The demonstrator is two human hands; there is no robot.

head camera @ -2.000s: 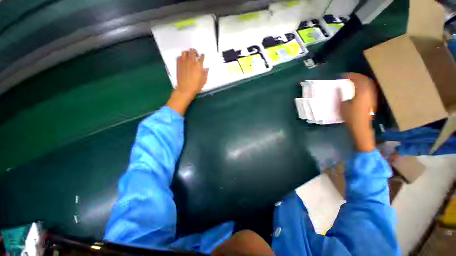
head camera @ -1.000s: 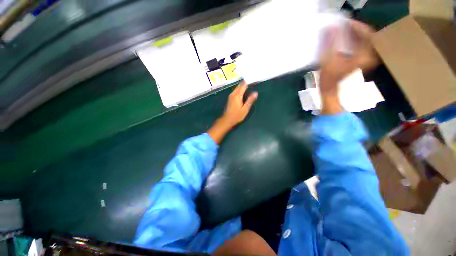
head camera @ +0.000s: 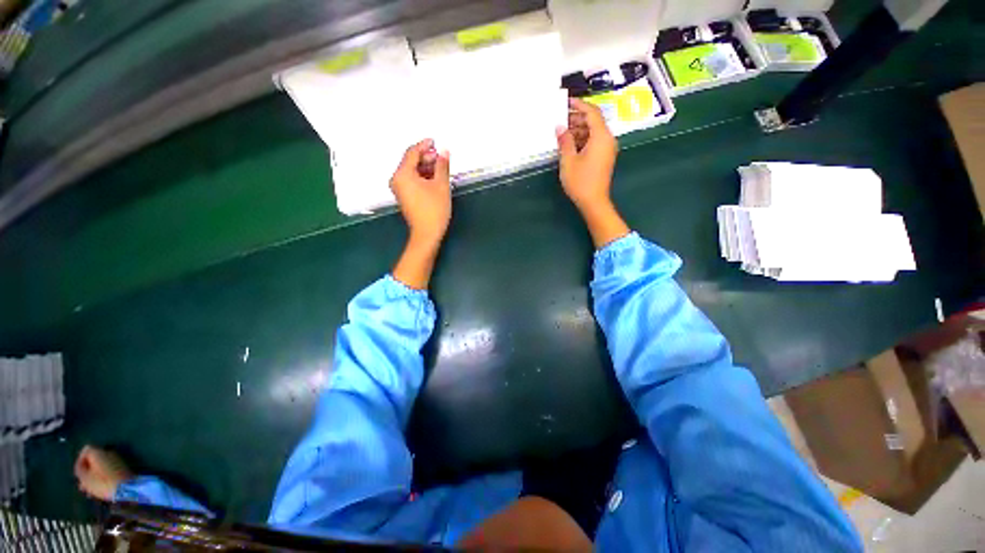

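A white card insert [head camera: 502, 124] lies over the second open white box from the left; card and box blend in the glare. My left hand [head camera: 424, 192] pinches at its left front edge, thumb and fingertips close together. My right hand [head camera: 588, 157] is at its right edge, fingers curled, thumb against the edge. The leftmost box [head camera: 367, 178] is all white inside, its lid standing with a lime-green mark. The box to the right of my right hand is uncovered and shows a yellow-green packet [head camera: 630, 105] and black accessories [head camera: 605, 78].
More open boxes with green packets [head camera: 700, 65] stand right along the green belt. A dark post [head camera: 837, 70] stands near them. A stack of inserts [head camera: 826, 225] lies on the bench at right. Cartons [head camera: 864, 427] are at lower right. Another person's hand [head camera: 99, 472] and stacked white boxes [head camera: 30, 394] are at lower left.
My right hand has come from the insert stack to the second box with an insert. My left hand has moved left to that box's near side. The second box's accessories are now covered.
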